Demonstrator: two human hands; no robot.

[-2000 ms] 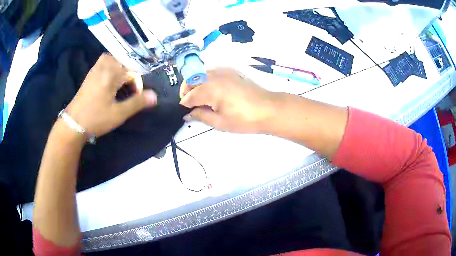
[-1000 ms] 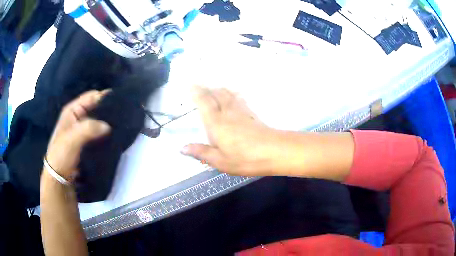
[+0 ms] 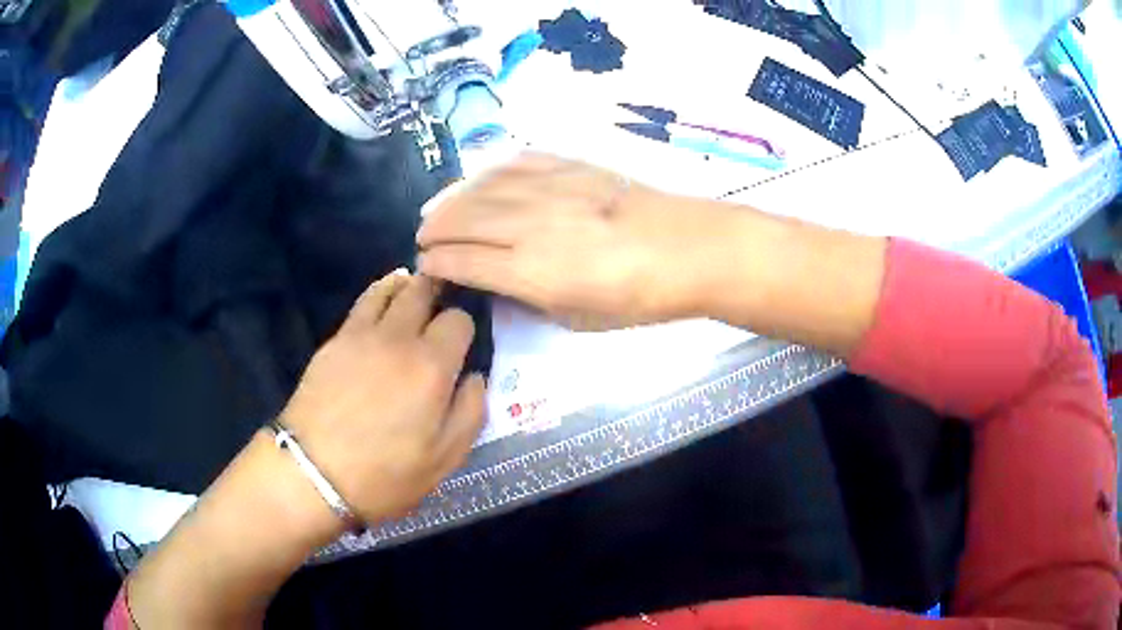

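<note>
The black fabric (image 3: pixel 209 259) lies on the white table, left of and under the presser foot (image 3: pixel 427 145). My left hand (image 3: pixel 400 388) grips the fabric's near right edge, in front of the needle. My right hand (image 3: pixel 554 240) lies at the same edge, its fingertips touching the cloth beside my left fingers; whether it pinches the cloth is hidden. The blue-grey cylinder (image 3: pixel 477 113) stands right of the foot, just beyond my right hand. The sewing machine head (image 3: pixel 357 55) shows its shiny metal parts at the top.
Thread snips (image 3: pixel 701 133) lie right of the machine. Small black pieces (image 3: pixel 583 42) lie behind them. Woven labels (image 3: pixel 806 101) and more black labels (image 3: pixel 992 138) lie at right. Black strips (image 3: pixel 787 31) are at upper right. A ruler strip (image 3: pixel 640 416) runs along the near table edge.
My left hand has moved right and taken hold of the fabric edge. My right hand has moved up and left onto the cloth. The fabric now spreads wider, reaching both hands.
</note>
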